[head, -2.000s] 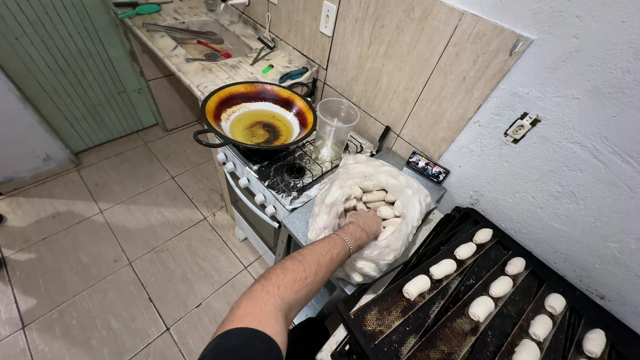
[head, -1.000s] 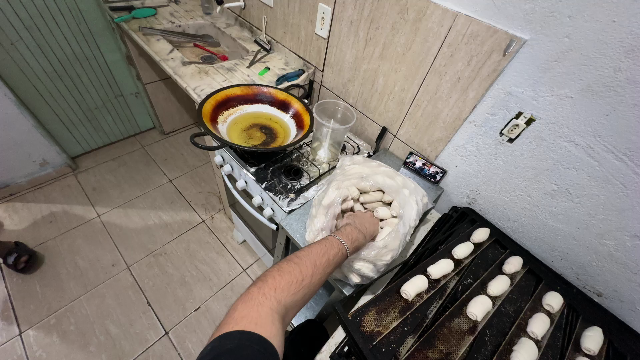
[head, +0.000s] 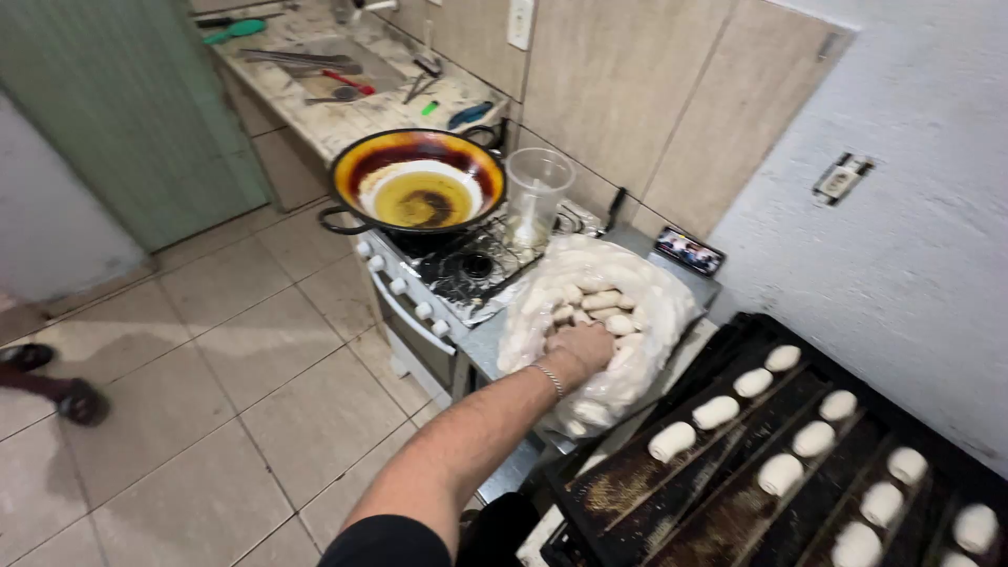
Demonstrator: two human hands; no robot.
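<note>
My left hand (head: 581, 348) reaches into a large clear plastic bag (head: 669, 295) full of pale dough rolls (head: 620, 324). Its fingers are down among the rolls and partly hidden, so whether they hold one cannot be told. The bag stands open between the stove and a dark metal baking tray (head: 622, 480). On that tray, short white dough rolls (head: 716, 412) lie in spaced rows along its channels. My right hand is out of view.
A wide pan with yellow oil (head: 425, 198) sits on the stove (head: 465, 272), beside a clear plastic container (head: 540, 193). Behind the bag a phone (head: 690, 250) leans at the wall. Utensils lie on the stone counter (head: 339, 118). Another person's feet (head: 81, 402) are at the left.
Another person's feet have come further into view at the left. My left hand stays inside the bag, shifted only slightly among the rolls.
</note>
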